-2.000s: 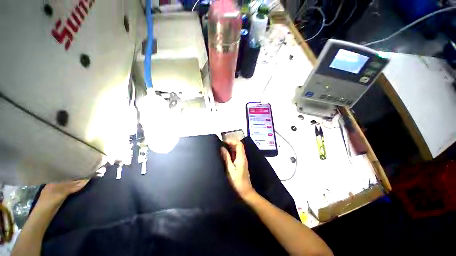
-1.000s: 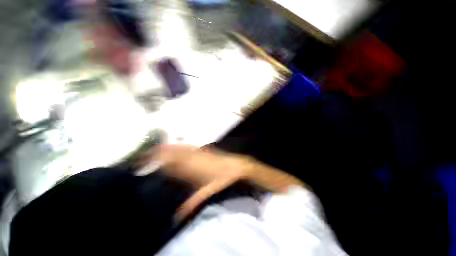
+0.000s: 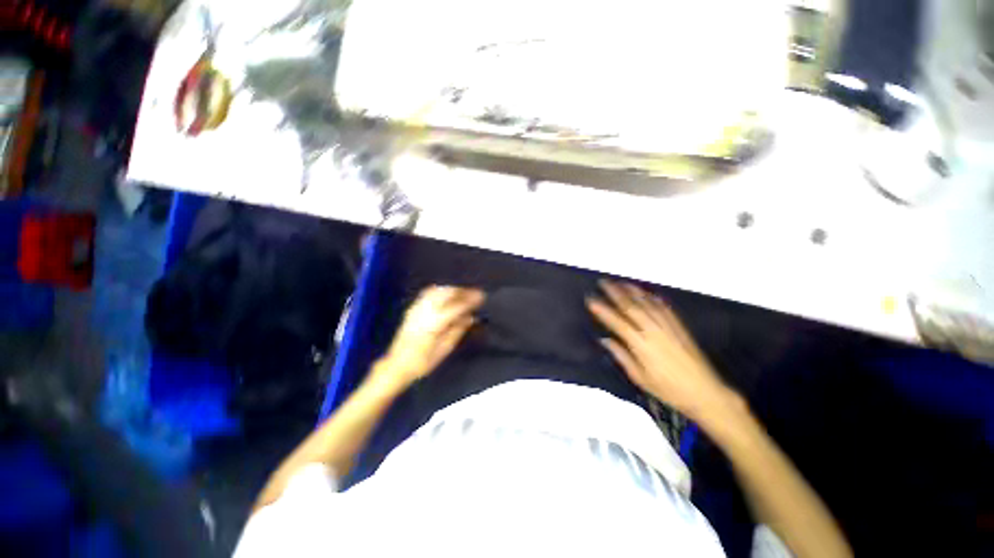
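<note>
The black garment [image 3: 529, 322] lies low in front of me, below the table's front edge and above my white-clothed lap. Its outline merges with the dark surroundings. My left hand [image 3: 436, 327] is on its left part, fingers slightly bent; whether they pinch the cloth is unclear. My right hand [image 3: 654, 347] lies on its right part, palm down with the fingers apart. The pale machine bed [image 3: 589, 166] stands on the table beyond both hands, with no cloth seen on it.
The white table [image 3: 643, 242] crosses the view ahead. Red and yellow scissors [image 3: 203, 98] and crumpled clear film [image 3: 300, 82] lie at its left. A blue crate edge [image 3: 354, 327] is beside my left arm, with dark cloth [image 3: 245, 311] beyond it. A red crate [image 3: 57, 249] is far left.
The view has swung left and down, with blur in between. The garment has left the machine bed and is now at my lap. Both hands have come down to it.
</note>
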